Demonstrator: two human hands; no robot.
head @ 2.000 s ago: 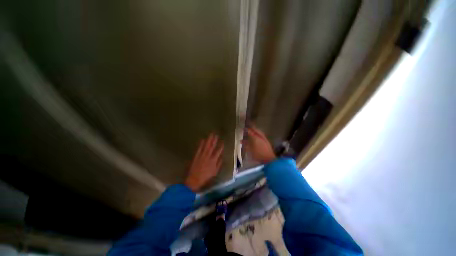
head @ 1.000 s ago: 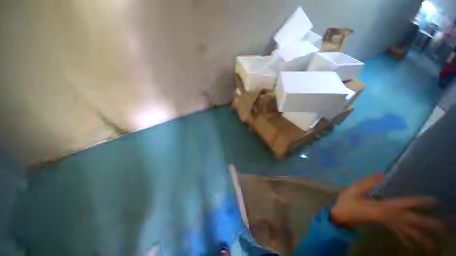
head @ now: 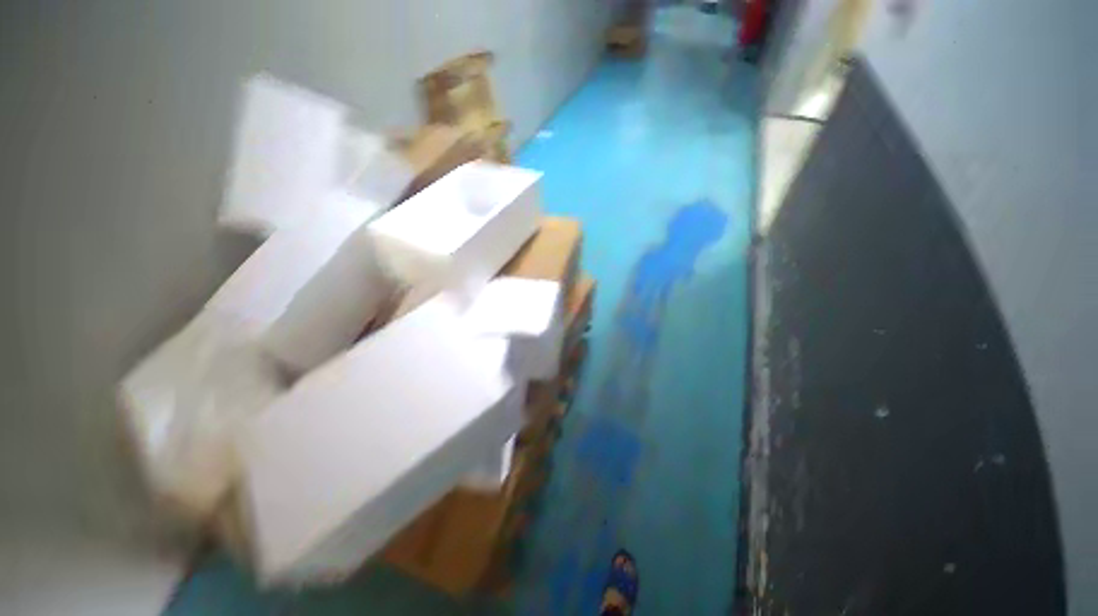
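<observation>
No hand shows in the head view. Nearest in front of me, at the left, is a heap of white boxes, some of them open, with blurred edges. A smaller open white box lies tilted on the heap. A white sheet or flap stands up at the back left. Brown cardboard lies under and beside the white boxes. What the heap rests on is hidden.
A blue-green floor with darker blue patches runs ahead as a passage. A grey wall is on the left. A dark grey panel stands on the right. A small brown carton and something red are far ahead. My foot shows at the bottom.
The heap of white boxes is now larger, nearer and at the left of the view. The hand seen at the lower right has left the picture. The dark panel shows more fully.
</observation>
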